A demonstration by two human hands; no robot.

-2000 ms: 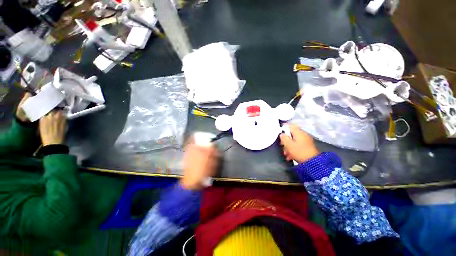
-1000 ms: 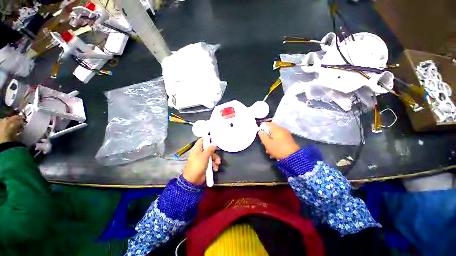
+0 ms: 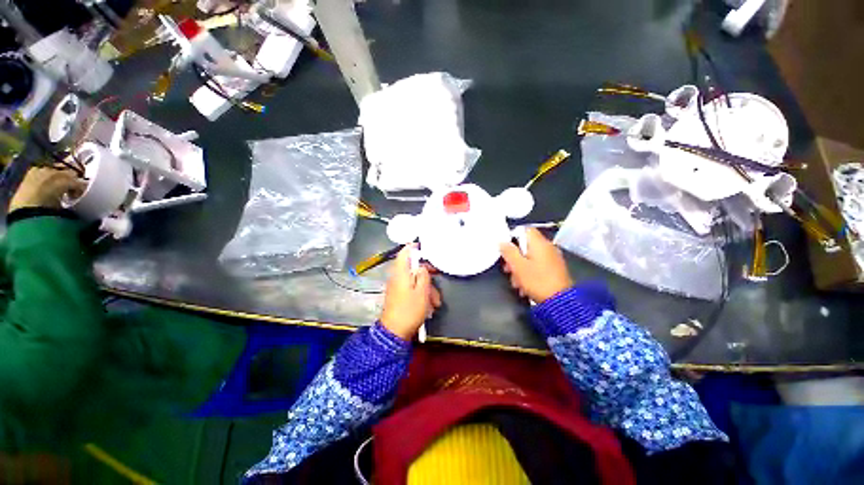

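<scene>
A white disc-shaped housing (image 3: 464, 235) with a red patch and two round knobs lies on the dark bench in front of me. Yellow-gold tips on dark leads stick out beside both knobs. My left hand (image 3: 409, 294) is closed around a narrow white stick (image 3: 422, 332) just below the left knob. My right hand (image 3: 537, 265) is at the disc's right lower edge, with a small white piece (image 3: 521, 239) between its fingers. Most of that piece is hidden by the hand.
A crinkled clear bag (image 3: 296, 204) and a packed white bag (image 3: 414, 133) lie left and behind. White housings (image 3: 725, 142) with cables rest on a clear bag (image 3: 644, 246) at right, near a brown carton (image 3: 834, 227). A green-sleeved person's hand (image 3: 45, 188) holds parts at far left.
Since the earliest frame, my left hand has come up to the disc with the white stick. The camera view has shifted. The neighbour's hand has moved onto a round white part.
</scene>
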